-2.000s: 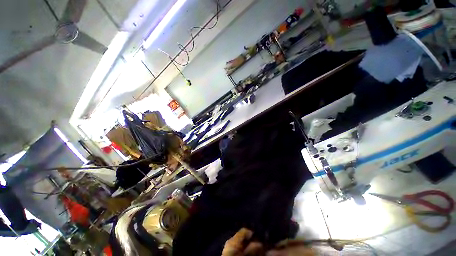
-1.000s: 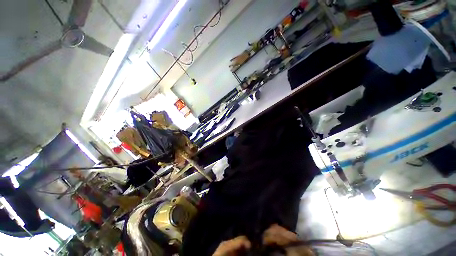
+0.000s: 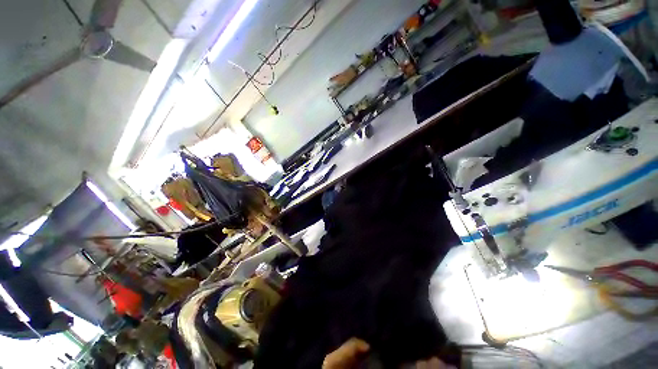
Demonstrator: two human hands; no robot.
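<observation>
A large black fabric (image 3: 361, 267) hangs left of the white sewing machine (image 3: 563, 194) and reaches the bottom edge. My left hand (image 3: 348, 354) shows at the bottom edge as a few fingers closed on the black fabric. My right hand (image 3: 436, 363) is cut off by the bottom edge; only a small part shows against the fabric, so its grip is unclear. The presser foot area (image 3: 516, 265) is beside a bright lamp glow, with no fabric seen under it.
Shears with red handles (image 3: 629, 277) lie right of the needle, tangled with a yellow-handled tool (image 3: 628, 308). A yellowish machine part (image 3: 249, 304) stands left of the fabric. Behind are a long table (image 3: 382, 144) with dark cut pieces (image 3: 462, 83) and a black cone (image 3: 559, 21).
Both hands showed more a second ago, close together on the fabric; now they are lower and farther apart, with the right hand mostly out of view.
</observation>
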